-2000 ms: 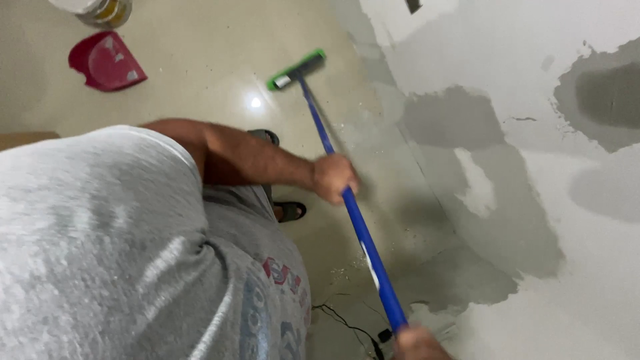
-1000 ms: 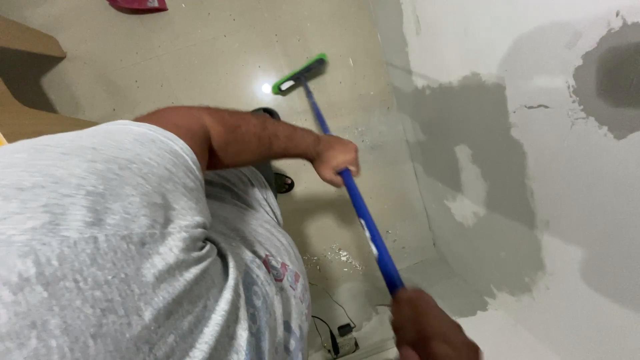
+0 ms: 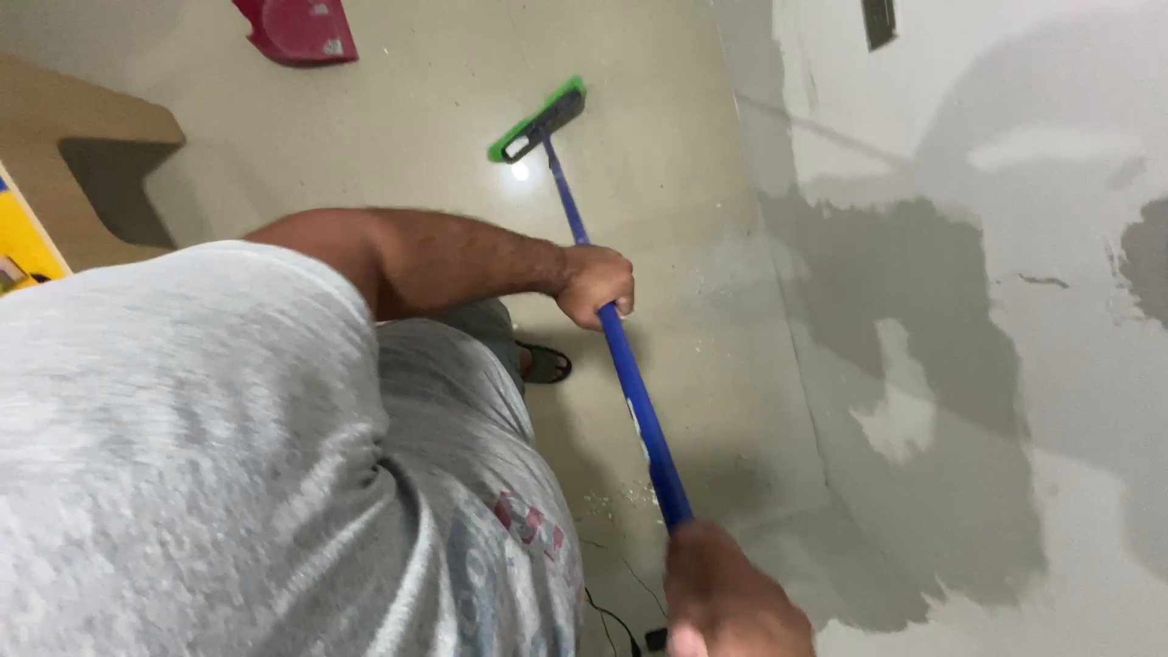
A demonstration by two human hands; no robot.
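My left hand (image 3: 595,285) is closed around the middle of a blue broom handle (image 3: 630,383), its arm reaching across from the left. Lower in the view, my right hand (image 3: 735,593), blurred, grips the handle near its upper end; the tip of the handle is hidden. The handle slants up and left to a dark broom head (image 3: 546,123) with green bristles, which rests on the glossy beige floor (image 3: 639,119). A red dustpan (image 3: 301,32), cut off by the top edge, lies on the floor to the left of the broom head. Small pale debris (image 3: 630,497) lies beside the handle's lower part.
A grey-and-white patched wall (image 3: 1077,383) rises along the right. Wooden furniture (image 3: 82,128) with a yellow item (image 3: 27,233) stands at the left. A sandalled foot (image 3: 545,363) is near my left hand. A black cable (image 3: 613,620) trails at the bottom.
The view has shifted, bringing the wooden furniture in and leaving a bucket out. Both hands keep hold of the handle, and the broom head is nearer the dustpan than two seconds ago.
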